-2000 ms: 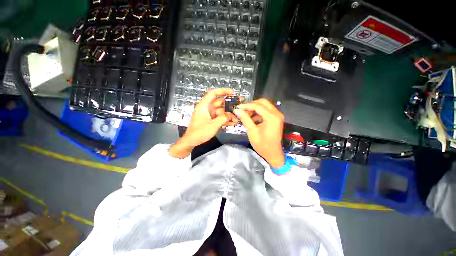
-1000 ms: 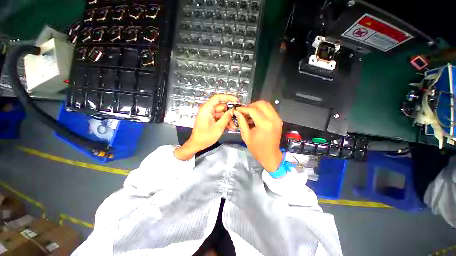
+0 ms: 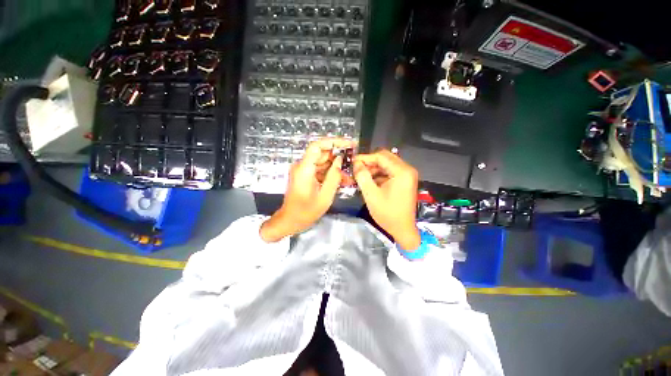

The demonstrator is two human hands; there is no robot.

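Note:
A small dark module [image 3: 347, 160] is held between the fingertips of both hands, above the front edge of the clear blister tray [image 3: 300, 88]. My left hand [image 3: 310, 187] pinches it from the left. My right hand [image 3: 388, 192], with a blue band at the wrist, pinches it from the right. The fingers cover most of the module, so its details cannot be told. The black blister tray [image 3: 158, 125] lies left of the clear tray, with coppery parts in its upper pockets.
The black machine [image 3: 434, 147] with a silver-white fixture [image 3: 459, 76] stands right of the trays, with red and green buttons in front. A white box [image 3: 62, 110] with a black hose is at left. A blue wired device [image 3: 641, 139] and another person's sleeve [image 3: 651, 268] are at right.
The bench items have shifted slightly left in the view. Both hands stay together on the module, whose visible dark face has changed angle between the fingertips.

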